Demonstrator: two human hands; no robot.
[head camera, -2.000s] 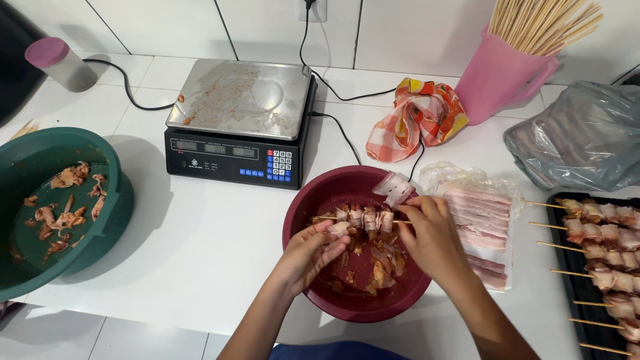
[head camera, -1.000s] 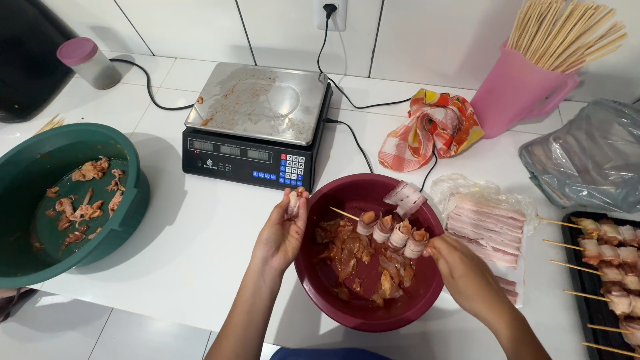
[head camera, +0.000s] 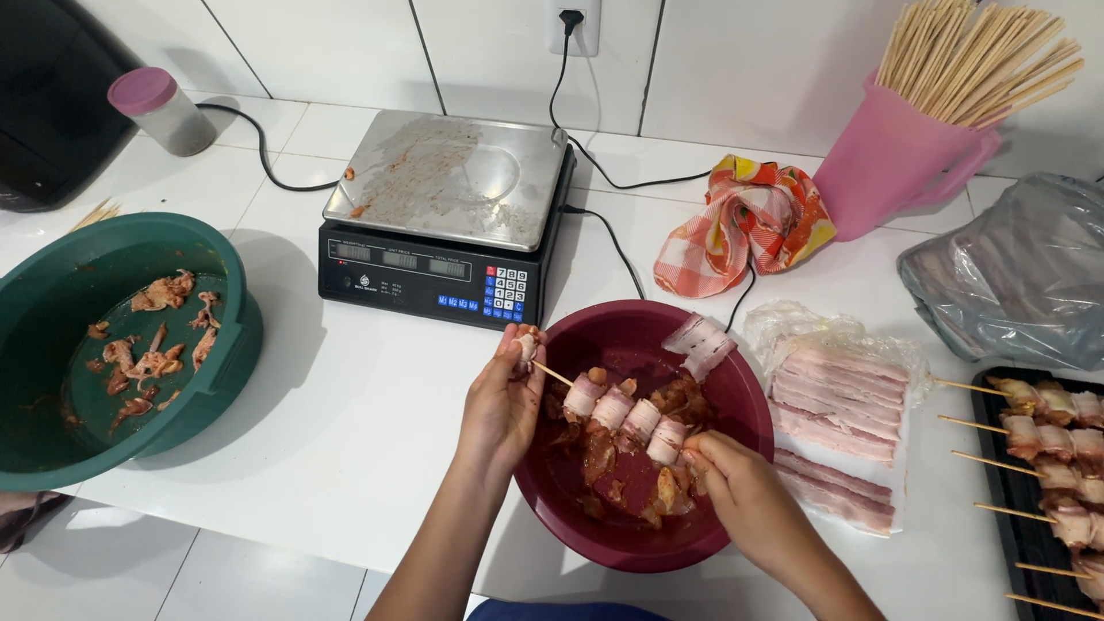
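Over a dark red plastic bowl (head camera: 642, 535) that holds pieces of seasoned raw meat, a wooden skewer (head camera: 552, 373) carries several bacon-wrapped meat rolls (head camera: 640, 420). My right hand (head camera: 733, 487) grips the skewer's right end, by the last roll. At the bowl's upper left edge my left hand (head camera: 504, 401) holds another piece of meat wrapped in bacon (head camera: 524, 345) at the skewer's left tip; whether the tip has entered it cannot be told. A short bacon strip (head camera: 700, 345) hangs over the bowl's upper right rim. Bacon slices (head camera: 837, 405) lie on an opened plastic package to the right.
A digital scale (head camera: 431, 259) stands behind the bowl. At left is a green basin (head camera: 207, 345) with meat scraps. A crumpled cloth (head camera: 746, 220), a pink jug of skewers (head camera: 897, 164), a plastic bag (head camera: 1018, 267) and a black tray (head camera: 1018, 517) of filled skewers are at right.
Two seconds ago both hands were close together on the skewer. My left hand has moved off to the left and now has a wrapped piece at the skewer's left tip.
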